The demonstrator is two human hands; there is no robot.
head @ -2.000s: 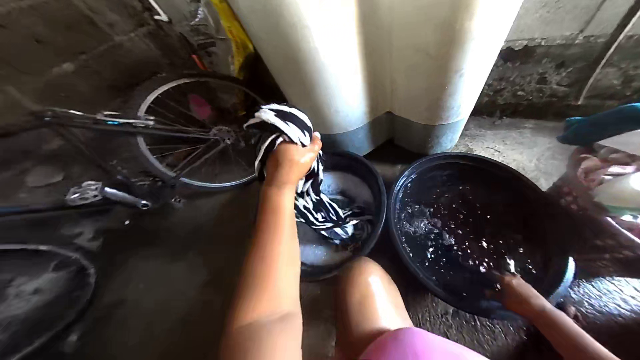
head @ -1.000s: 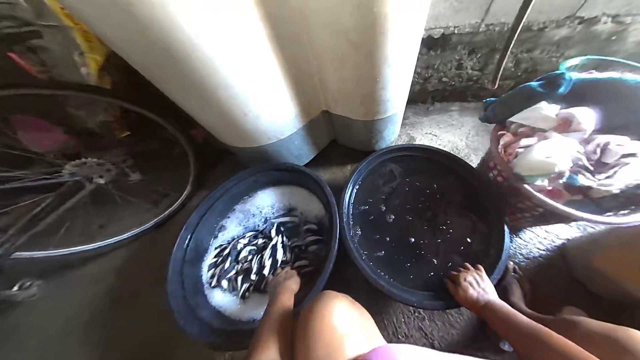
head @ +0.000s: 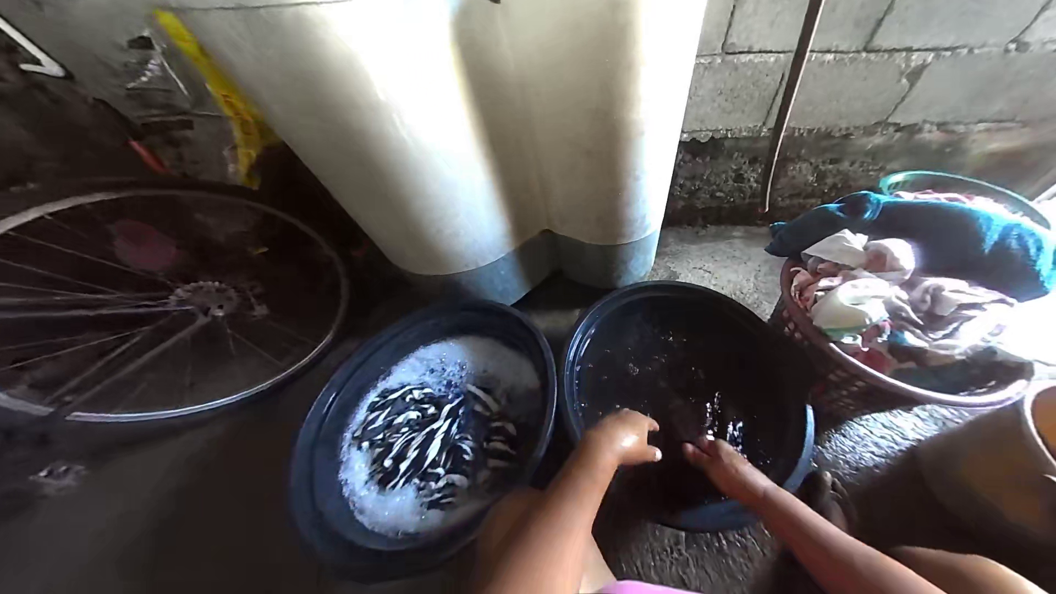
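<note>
Both hands are over the right black plastic basin [head: 584,330], which holds dark water. My left hand [head: 631,437] hovers above its near left part, fingers partly spread and nothing in them. My right hand [head: 718,462] is a little to its right, fingertips at the water; they blur into it, so whether they hold anything does not show. In the left black basin [head: 318,437], a black-and-white patterned cloth [head: 421,441] lies bunched in sudsy water, touched by neither hand.
A bicycle wheel [head: 216,299] stands at the left. Behind the basins rises a large pale column-like container [head: 495,132]. At the right are a laundry basket [head: 833,351] heaped with clothes, a dark teal cloth [head: 949,235] and a bucket [head: 990,462]. A concrete block wall [head: 866,91] runs behind.
My left hand first held the striped cloth up over the left basin, then had it down in the suds. Now it has let go and moved right, over the right basin.
</note>
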